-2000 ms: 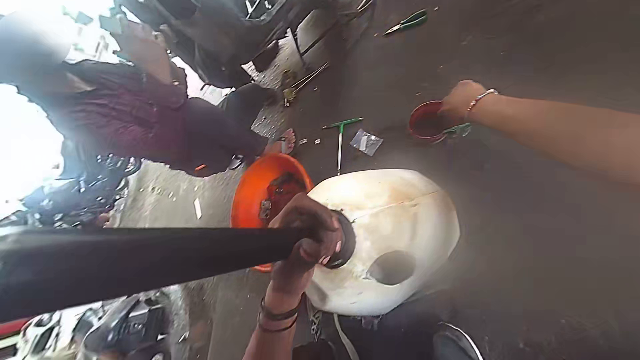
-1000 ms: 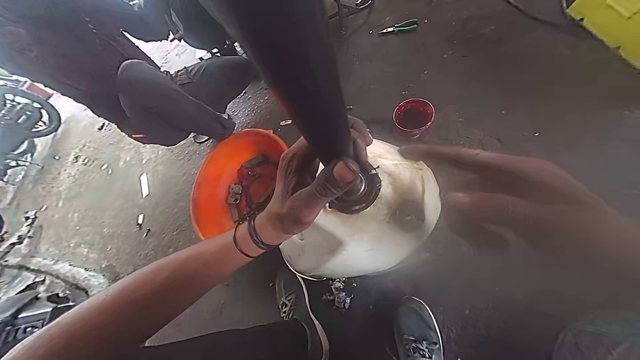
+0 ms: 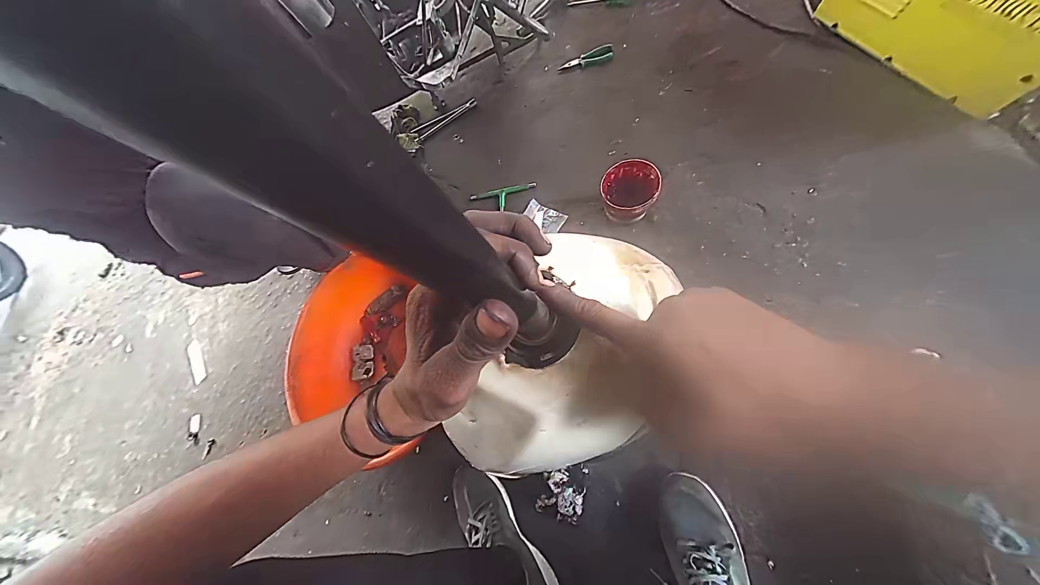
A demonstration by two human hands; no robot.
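My left hand (image 3: pixel 455 333), with dark bands at the wrist, grips the lower end of a long black tube (image 3: pixel 325 179). The tube slants down from the upper left to a dark ring (image 3: pixel 548 345) over a stained white plastic container (image 3: pixel 520 431). From the right, my right hand (image 3: pixel 691 349) reaches in with its index finger extended against the tube's lower end, beside my left fingertips. Its other fingers are blurred, and whether they hold anything cannot be seen. Beyond the container stands a red cup (image 3: pixel 631 188) with dark red liquid inside.
An orange basin (image 3: pixel 313 349) with metal parts sits left of the container. A green T-handle tool (image 3: pixel 502 195), a small plastic packet (image 3: pixel 546 215) and green-handled pliers (image 3: pixel 589 57) lie on the floor. Another person's leg (image 3: pixel 236 219) is at left; a yellow panel (image 3: pixel 934 49) is upper right.
My right hand was at the red cup two seconds ago and now touches the tube's lower end. The tube has swung from pointing left to pointing up and left. The view has shifted.
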